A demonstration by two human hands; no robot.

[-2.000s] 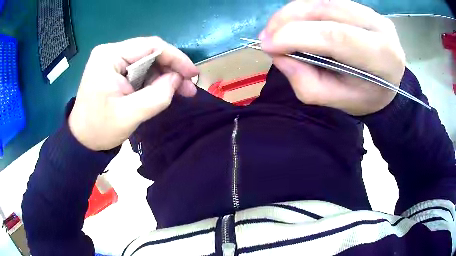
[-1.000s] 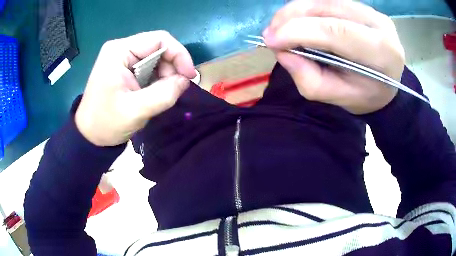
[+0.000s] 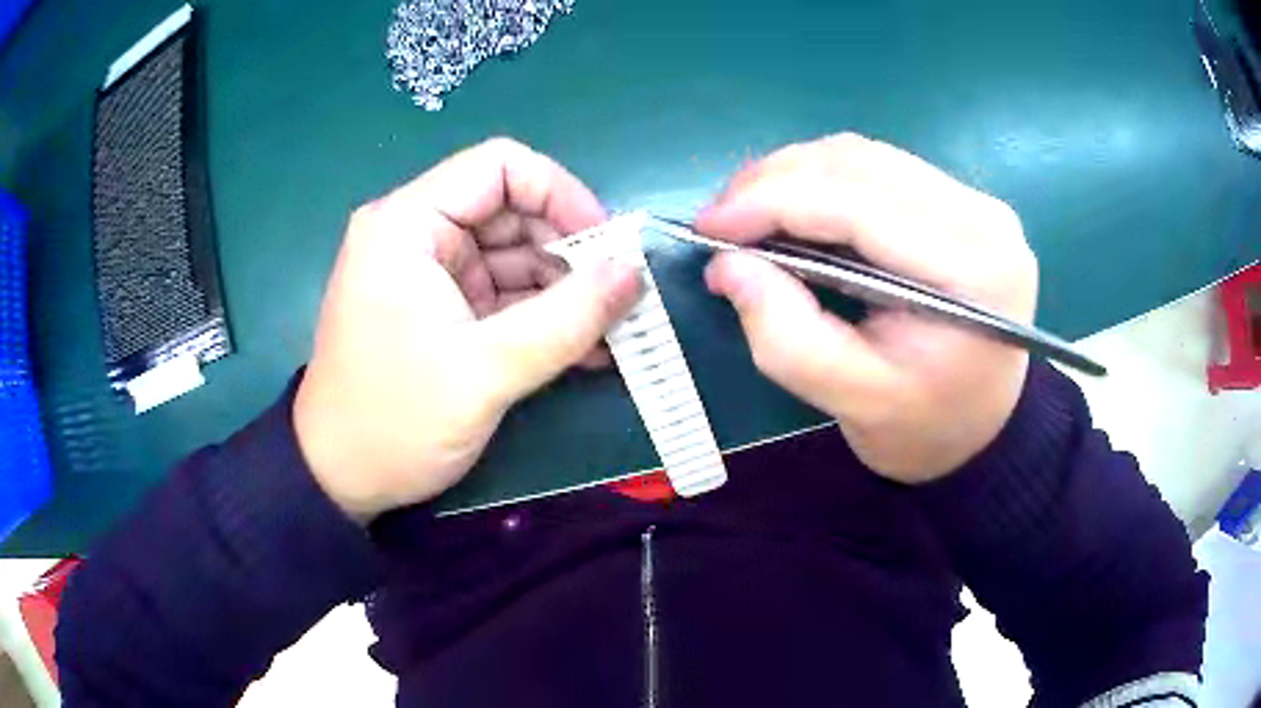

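Observation:
My left hand (image 3: 443, 332) grips a white watch strap (image 3: 667, 387) between thumb and fingers near its upper, wider end. The strap hangs down to the right, its ridged face showing, its rounded lower end over the table's front edge. My right hand (image 3: 885, 304) holds metal tweezers (image 3: 913, 288) between thumb and fingers. The tweezers' tips are at the strap's upper end, close beside my left fingertips. Whether the tips hold a small part is too small to tell.
A heap of small silvery parts (image 3: 463, 42) lies on the dark green table (image 3: 830, 69) at the top. A black sheet with dense grey rows (image 3: 152, 208) lies at left. Blue baskets (image 3: 14, 360) stand at the far left. A dark object (image 3: 1231, 69) is at top right. A red stool (image 3: 1238, 329) shows at right.
The view has shifted to show more of the table and the silvery heap. The strap now shows lengthwise. The hands have come together, and the tweezers' tips have reached the strap's end.

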